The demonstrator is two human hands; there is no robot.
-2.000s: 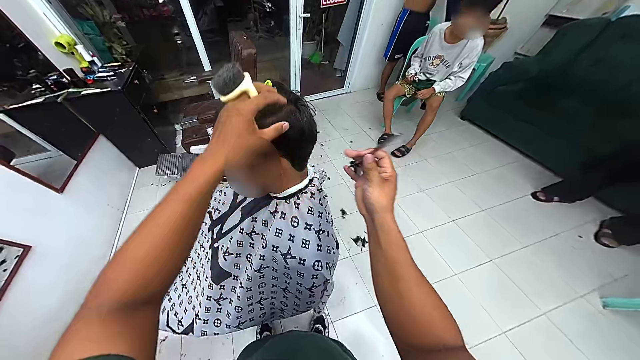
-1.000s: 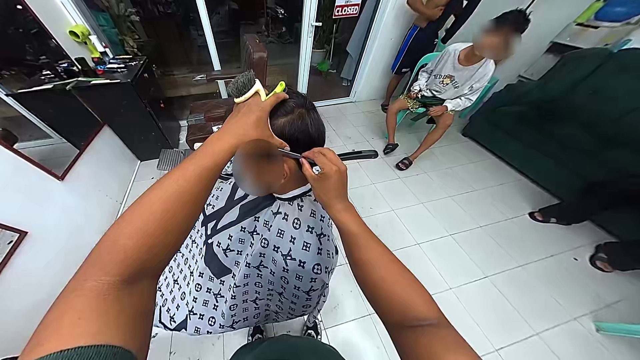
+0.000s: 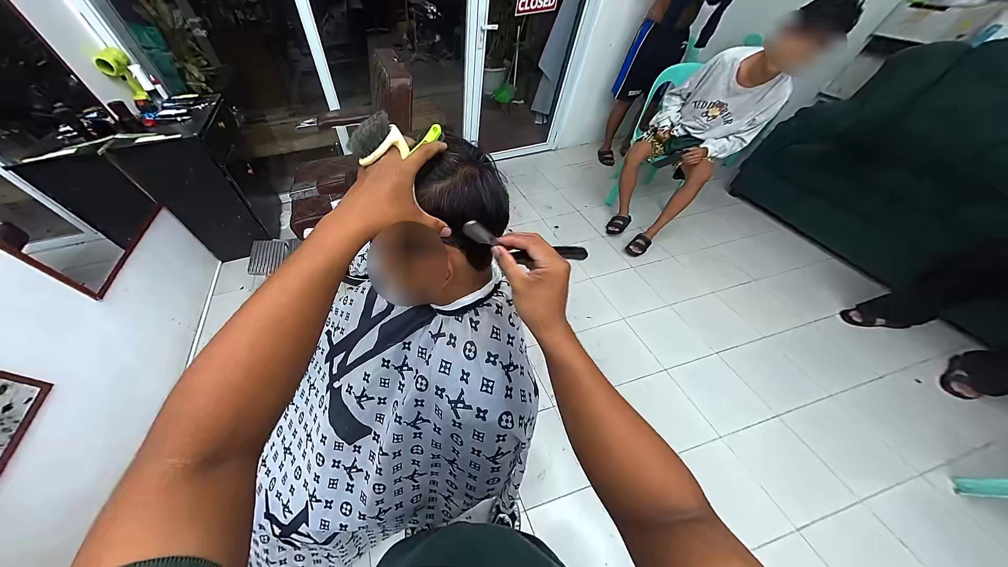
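A seated person's dark-haired head [image 3: 472, 185] is in front of me, above a white patterned barber cape [image 3: 441, 409] and a white neck strip [image 3: 472, 298]. My left hand [image 3: 394, 197] rests on the side of the head, its thumb near the ear. It holds a neck brush [image 3: 378, 138] with grey bristles and a cream handle; a yellow-green item [image 3: 427, 139] also sticks out of it. In my right hand [image 3: 539, 276] is a straight razor [image 3: 480, 234], its blade end by the hair behind the ear and its black handle pointing right.
A person [image 3: 724, 102] sits on a green plastic chair [image 3: 676, 75] at the upper right, beside a dark green covered couch [image 3: 866, 157]. Another person's sandaled feet [image 3: 874, 316] show at the right. A black cabinet [image 3: 197, 173] with barber tools stands left; a brown barber chair [image 3: 315, 189] is ahead.
My right hand was raised to the right of the head two seconds ago; it came in to the head with the razor. My left hand stays on the head.
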